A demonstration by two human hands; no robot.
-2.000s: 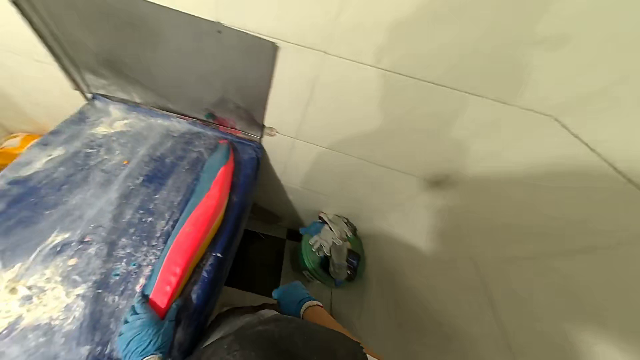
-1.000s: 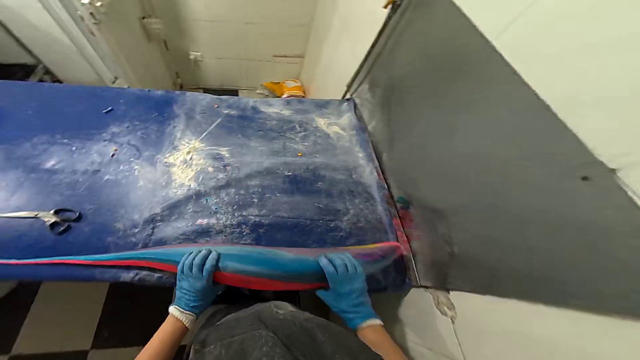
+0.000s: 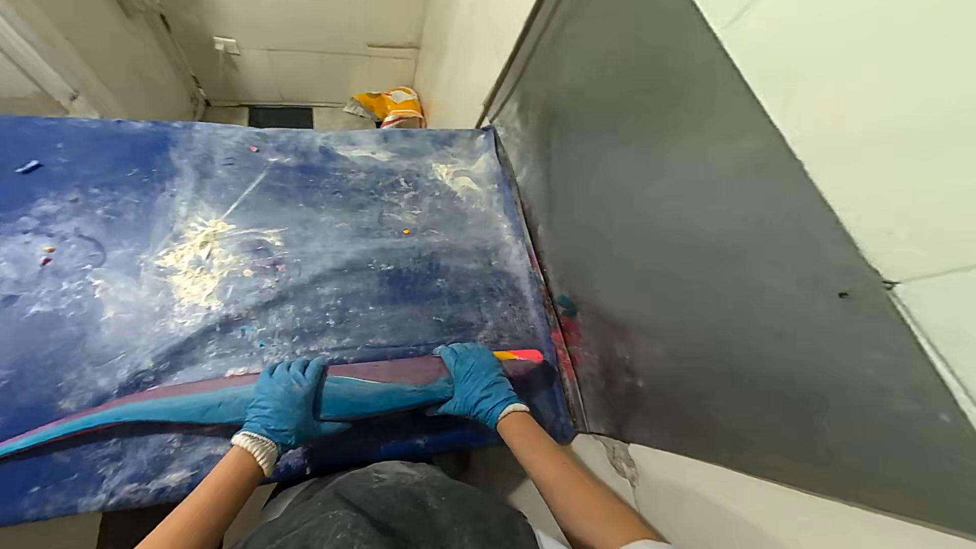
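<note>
A long, soft-looking roll of blue, purple and pink material (image 3: 381, 389) lies along the near edge of a table with a blue cover (image 3: 358, 282). It is thick at the right and tapers toward the left, out of view. My left hand (image 3: 286, 404), in a blue glove with a white knitted cuff, is closed over the roll's middle. My right hand (image 3: 476, 385), gloved the same way, grips it near the right end, where a pink and yellow tip sticks out. White powder (image 3: 202, 263) lies beyond my left hand.
A grey panel (image 3: 686, 267) stands upright along the table's right end, with pink smears low on it. An orange and white bag (image 3: 393, 107) is behind the far edge. Small coloured bits (image 3: 406, 231) are scattered on the cover. Pale tiled walls enclose the far and right sides.
The roll now shows purple along its upper side, where blue and red showed one second ago. Two seconds ago my right hand was off the roll; now both hands hold it. The view has swung.
</note>
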